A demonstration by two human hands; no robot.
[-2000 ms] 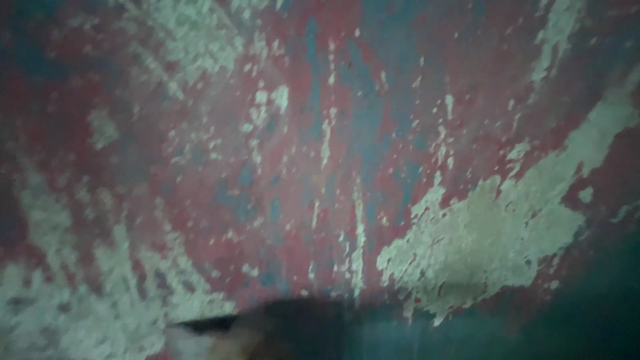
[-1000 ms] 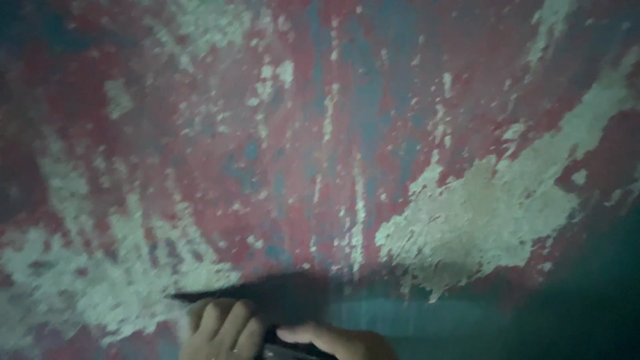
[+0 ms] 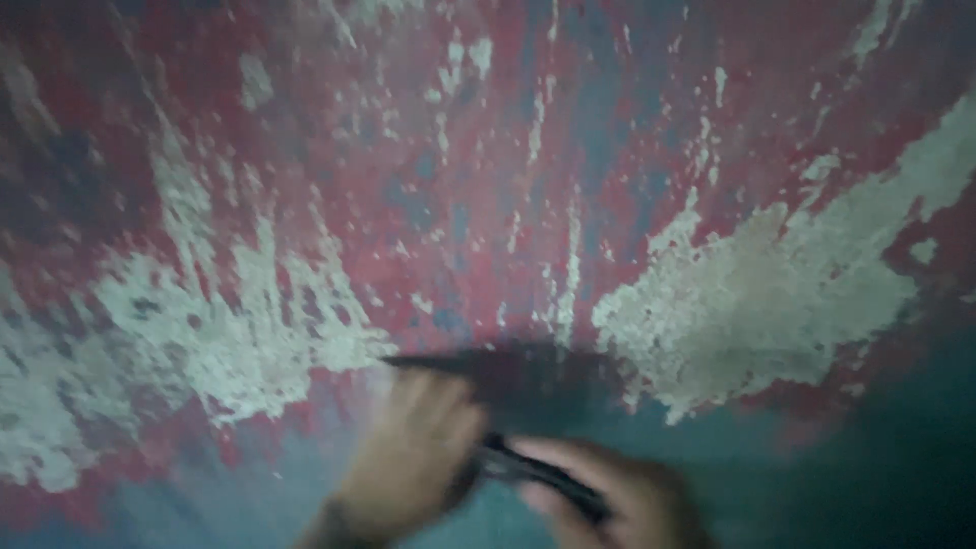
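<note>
My left hand [image 3: 419, 450], with a dark band at the wrist, is closed at a dark, wide-bladed scraper [image 3: 427, 361] at the lower middle. The tool's thin edge lies against the painted wall. My right hand [image 3: 610, 488] grips the tool's black handle [image 3: 541, 476], lower and to the right. Both hands are blurred by motion. How my left fingers hold the blade is partly hidden.
Red and blue worn paint covers the wall surface [image 3: 488, 191]. Pale bare patches [image 3: 762, 297] show at the right and more pale patches [image 3: 236, 335] at the left. Blue-green paint [image 3: 747, 473] lies along the bottom. A dark shadow spreads beside the tool.
Both hands have come further into view from the bottom edge, with the tool. The tool's tip now lies at the right end of the left pale patch, further right than one second ago.
</note>
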